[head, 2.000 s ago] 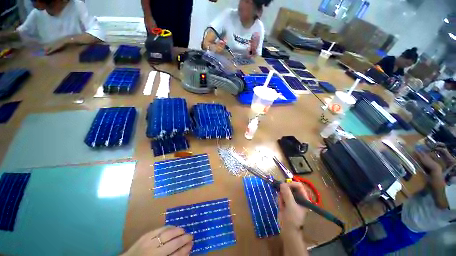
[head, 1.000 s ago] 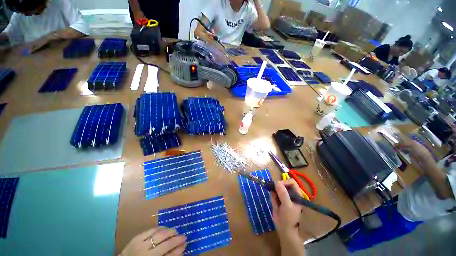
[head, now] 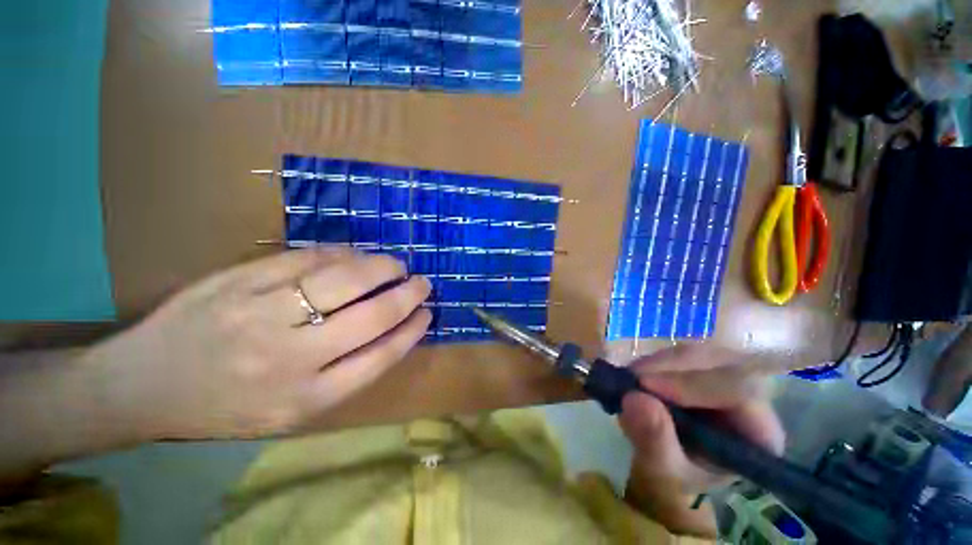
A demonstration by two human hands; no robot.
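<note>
A joined cell sheet (head: pixel 485 229) lies on the brown tabletop, blue with pale lines and wire ends past its edges. My left hand (head: pixel 277 335), with a ring, rests flat on its lower left part, fingers together, and covers that corner. My right hand (head: pixel 693 410) holds the soldering iron (head: pixel 608 385) like a pen. The iron's thin tip is at a pale line in the lower right part of the sheet; whether it touches is hard to tell. Loose tabbing ribbon (head: pixel 645 48) lies in a pile at the top.
Another cell sheet (head: pixel 368 48) lies above, cut off by the frame. Blue cell strips (head: pixel 679 234) lie at right, beside yellow-and-red scissors (head: pixel 792 240). The black iron stand (head: pixel 842 149) and black soldering station (head: pixel 922 240) are further right. A pale green-blue sheet (head: pixel 53 160) is at left.
The view has tipped down onto the near work. The iron's tip has moved from above the right-hand strips to the joined sheet. My left hand still rests on that sheet, now further onto it.
</note>
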